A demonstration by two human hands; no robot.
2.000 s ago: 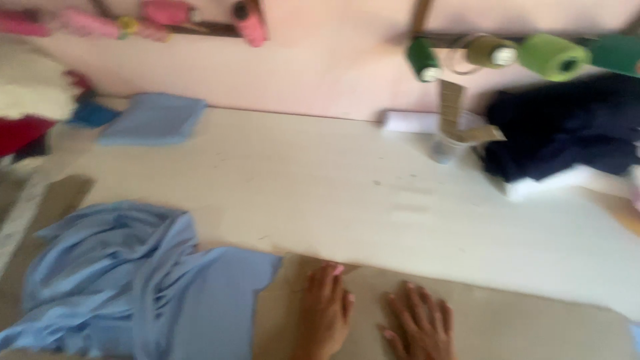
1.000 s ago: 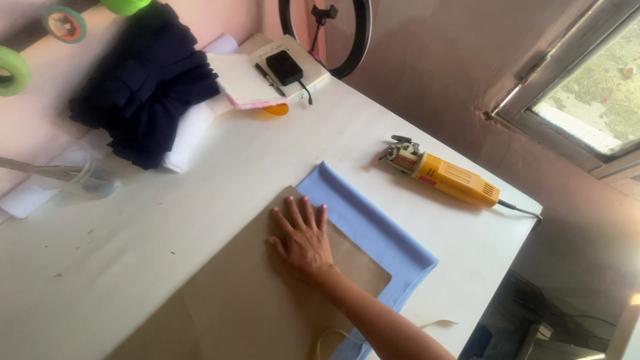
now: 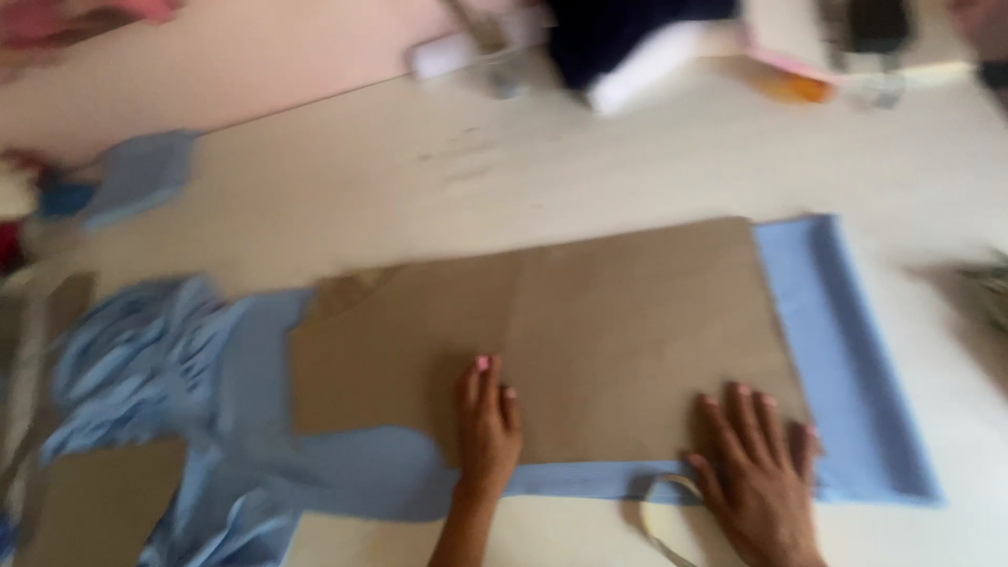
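Observation:
A brown paper pattern piece (image 3: 614, 339) lies flat over light blue fabric (image 3: 858, 354), which shows past its right end and along its lower edge. My left hand (image 3: 488, 425) rests on the paper near its lower middle, fingers close together. Spread flat, my right hand (image 3: 752, 465) presses the paper's lower right corner. Beside its thumb curls a pale tape or strip (image 3: 650, 512). At the left the blue fabric is bunched in a crumpled heap (image 3: 150, 354). The view is somewhat blurred.
Folded blue cloth (image 3: 142, 173) lies at the back left. Along the back are a clear cup (image 3: 504, 75), dark navy fabric (image 3: 630, 31), an orange object (image 3: 803, 87) and a black device (image 3: 878, 27). Part of a blurred tool (image 3: 988, 283) shows at the right edge.
The view has swung left from the yellow cutting tool, bringing the fabric heap and my left hand into sight. My right hand now lies at the paper's lower right corner.

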